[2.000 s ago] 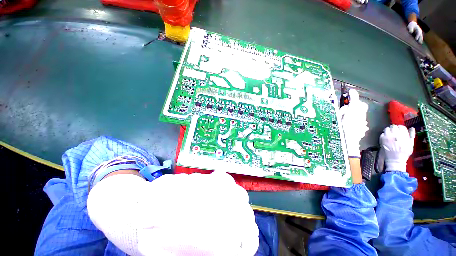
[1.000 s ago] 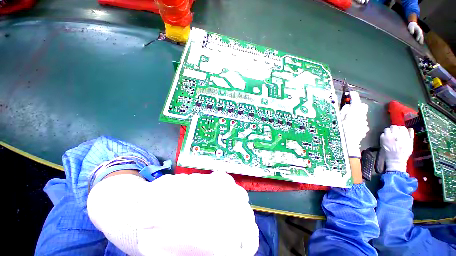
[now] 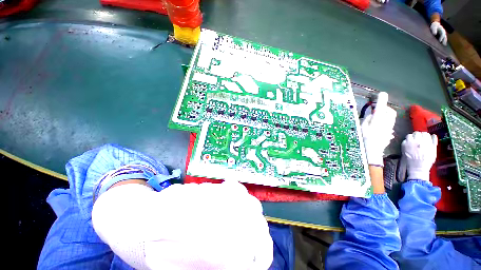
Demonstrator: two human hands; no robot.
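A large green circuit board [image 3: 263,116] lies solder side up, with silvery areas and a white edge, on a red pad [image 3: 279,194] that shows along its near edge. My left hand [image 3: 184,227], in a white glove with a blue wrist band, is large at the bottom, just below the board. Its fingers cannot be made out, and whether it holds anything is hidden. My right hand cannot be seen apart from it.
Another person's two gloved hands are to the right, one beside the board [image 3: 377,129], one farther right [image 3: 419,152]. A second board [image 3: 464,153] lies on red there. An orange-red wrapped post [image 3: 184,16] with a yellow base stands behind. Another gloved hand shows top right.
The neighbour's hand beside the board shifts slightly, its finger now pointing up; the dark cutter tip seen there earlier has dropped from its upright position. My glove and the board have not moved.
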